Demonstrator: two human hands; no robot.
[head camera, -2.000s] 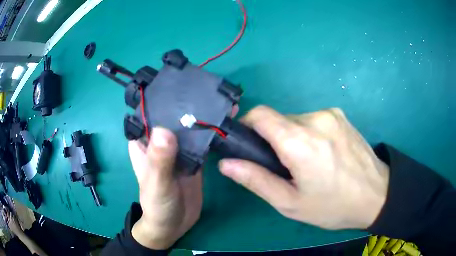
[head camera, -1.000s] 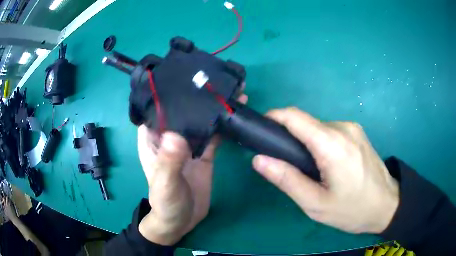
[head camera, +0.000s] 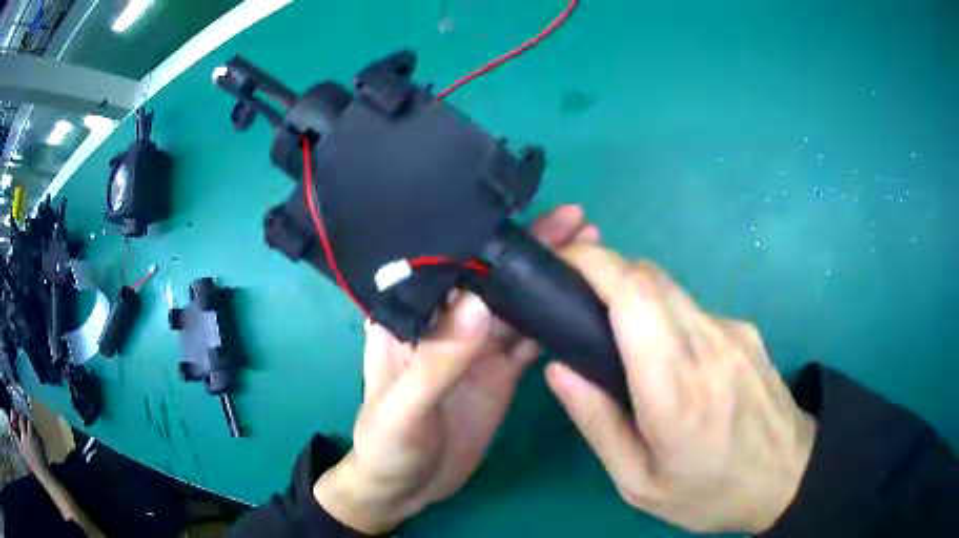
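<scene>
A black main housing with side lugs and a forked stem is held above the green bench, its flat face towards me. A black handle tube sits at its lower right corner. A white connector plug on short red and black wires lies near the joint. A red wire crosses the housing's left side, and another runs off its top. My left hand grips the lower edge from below, some fingers hidden behind. My right hand is wrapped around the handle tube.
On the green bench at left are a part-built unit, a round-bodied unit, a small black tube and a heap of black units. Another person's arm shows at the lower left edge.
My left hand has moved right along the housing's lower edge, towards the tube joint. The housing has shifted and turned slightly. The plug now hangs near the lower edge. My right hand still grips the tube.
</scene>
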